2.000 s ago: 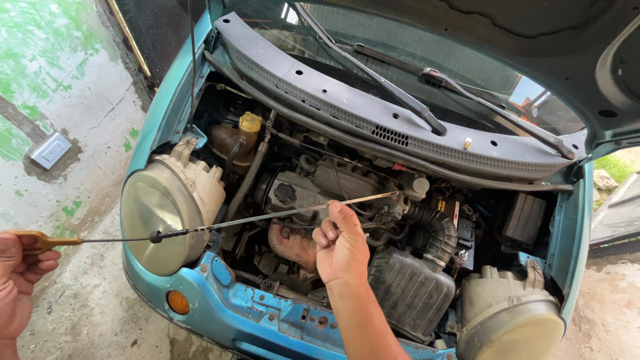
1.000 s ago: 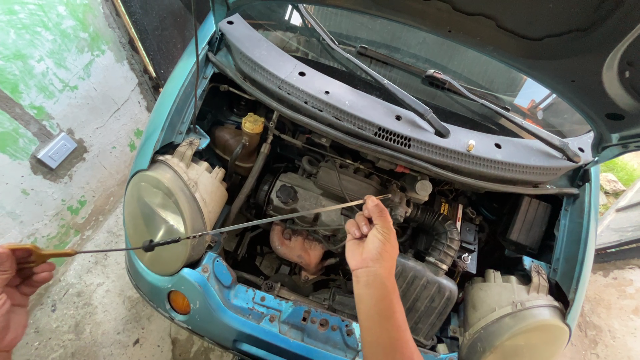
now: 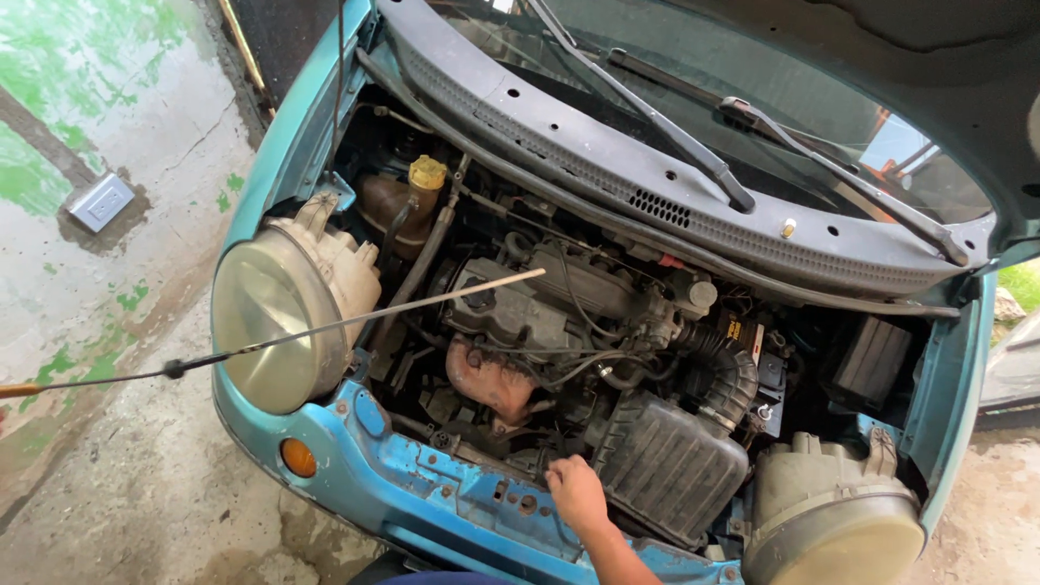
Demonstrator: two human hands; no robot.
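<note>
An engine oil dipstick [image 3: 390, 311] with a yellow-orange handle stretches from the left edge of the head view, past the left headlight, to above the engine valve cover [image 3: 512, 309]. Only a sliver of my left hand shows at the left edge by the handle, so its grip is hidden. My right hand [image 3: 578, 491], fingers curled, is over the front of the engine bay, between the blue front crossmember [image 3: 455, 487] and the black air filter housing [image 3: 678, 467]. It is apart from the dipstick; whether its fingers hold anything cannot be told.
The raised hood [image 3: 934, 57] hangs over the top right. Headlights [image 3: 280, 321] flank the bay on both sides. A coolant reservoir with a yellow cap [image 3: 427, 173] stands at the back left, a battery [image 3: 768, 382] at the right. A wall with an outlet [image 3: 101, 201] is at the left.
My right hand has let go of the dipstick's tip and moved down toward the front crossmember. My left hand has slipped almost out of view at the left.
</note>
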